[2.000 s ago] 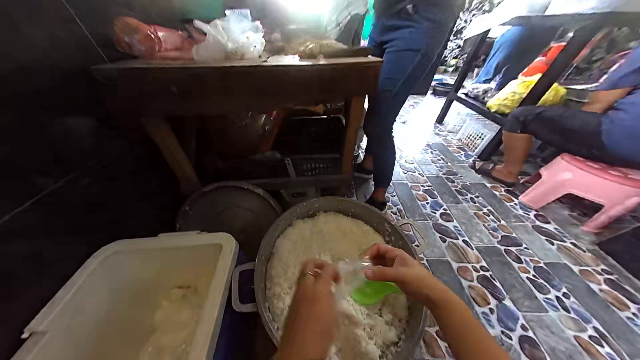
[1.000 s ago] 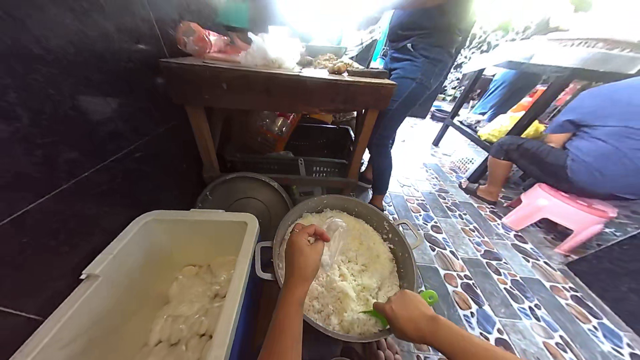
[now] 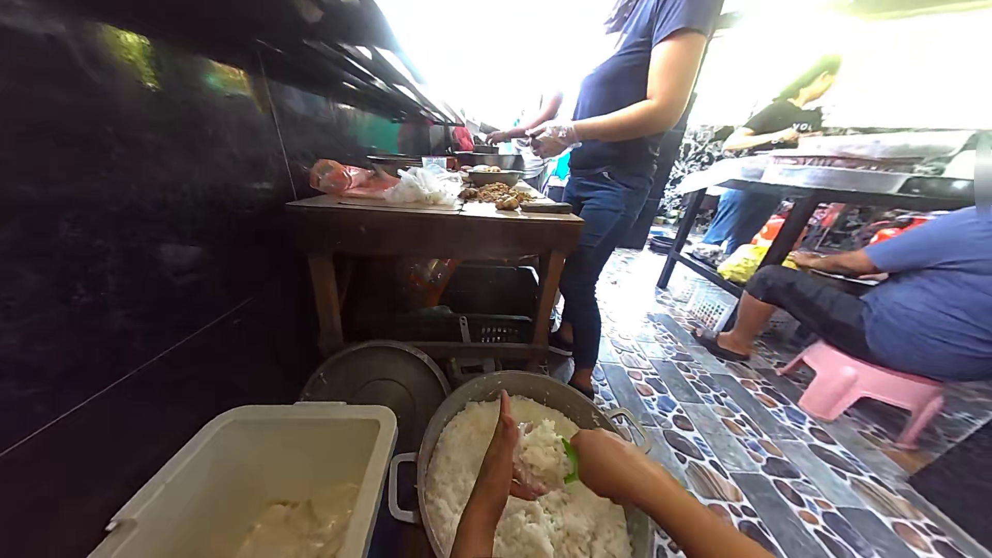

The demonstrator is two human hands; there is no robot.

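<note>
A large metal pot (image 3: 428, 457) full of cooked white rice (image 3: 465, 446) stands below me. Over it, my left hand (image 3: 504, 465) holds a clear plastic bag (image 3: 527, 477) with its palm turned inward. A clump of rice lies at the bag's mouth, against that palm. My right hand (image 3: 612, 465) is closed around a green rice scoop (image 3: 572, 460), whose blade touches the clump. To the left is a white plastic bin (image 3: 232, 415) with pale rounded bundles (image 3: 298, 527) inside.
A round metal lid (image 3: 380, 384) leans behind the pot. Beyond stands a wooden table (image 3: 434, 232) with food and plastic bags, and a gloved person (image 3: 620, 116) beside it. At right, another person (image 3: 922, 294) sits on a pink stool (image 3: 868, 384); a third person (image 3: 787, 116) stands behind a table.
The scoop has moved from the rice near the pot's edge up to the bag in my left hand, where a clump of rice now lies. The view has tilted upward.
</note>
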